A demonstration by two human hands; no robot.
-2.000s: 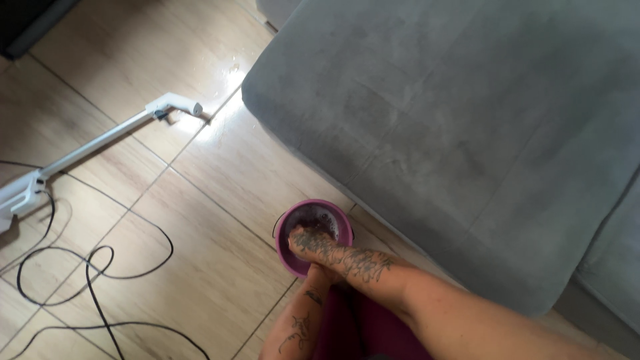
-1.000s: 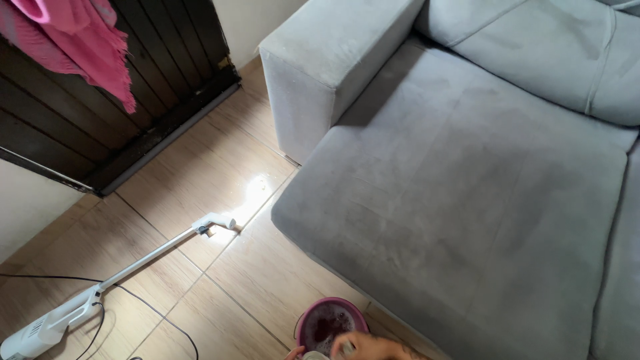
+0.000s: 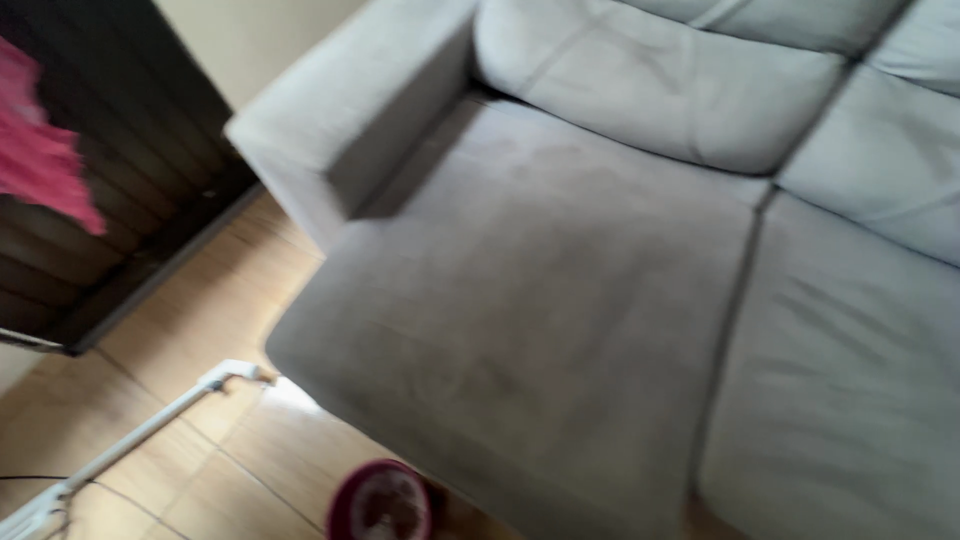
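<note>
Neither of my hands shows in the head view at this moment. A purple-pink bucket [image 3: 335, 507] with foamy liquid inside stands on the tiled floor at the bottom edge of the view, close to the front of a grey upholstered sofa. The sofa's seat cushion [image 3: 510, 322] fills the middle, with darker patches on its fabric. The picture is blurred.
A white stick appliance with a long tube [image 3: 139, 436] is at lower left, with a black cord [image 3: 139, 506] near it. The sofa armrest [image 3: 352, 82] rises at upper left. Beyond it is a dark slatted door [image 3: 142, 150] with a pink cloth [image 3: 37, 150] over it.
Both hands were at the bucket two seconds ago and are now out of view. The view has swung up toward the sofa's back cushions.
</note>
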